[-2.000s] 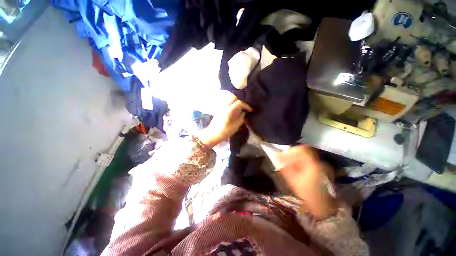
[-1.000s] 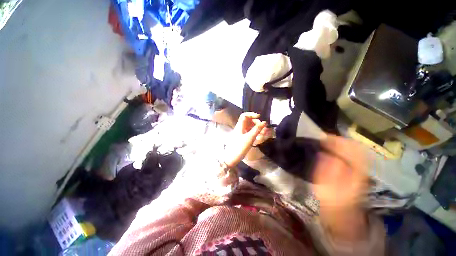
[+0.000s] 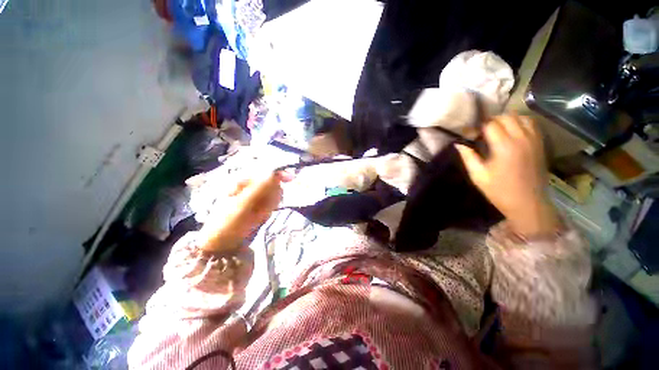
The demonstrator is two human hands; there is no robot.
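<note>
A black garment piece [image 3: 441,191] with pale crumpled cloth parts [image 3: 477,76] lies across my lap and in front of me. My right hand [image 3: 509,162] holds its upper right part, beside the pale cloth, thumb and fingers closed on the fabric. My left hand [image 3: 249,206], washed out by bright light, holds the left end of a pale and black strip of the garment [image 3: 339,173]. The strip stretches between my two hands. The left fingertips are blurred by glare.
The overlock machine [image 3: 578,79] stands at the right, with an orange label below its dark plate. White paper [image 3: 325,50] lies at the back, blue garments [image 3: 189,25] at the upper left. A pale wall [image 3: 79,108] bounds the left. A dark flat rectangle [image 3: 645,242] lies at the right edge.
My left hand has moved left and down with the strip end. My right hand has moved up to the pale cloth. The garment is now spread sideways, and the view has shifted.
</note>
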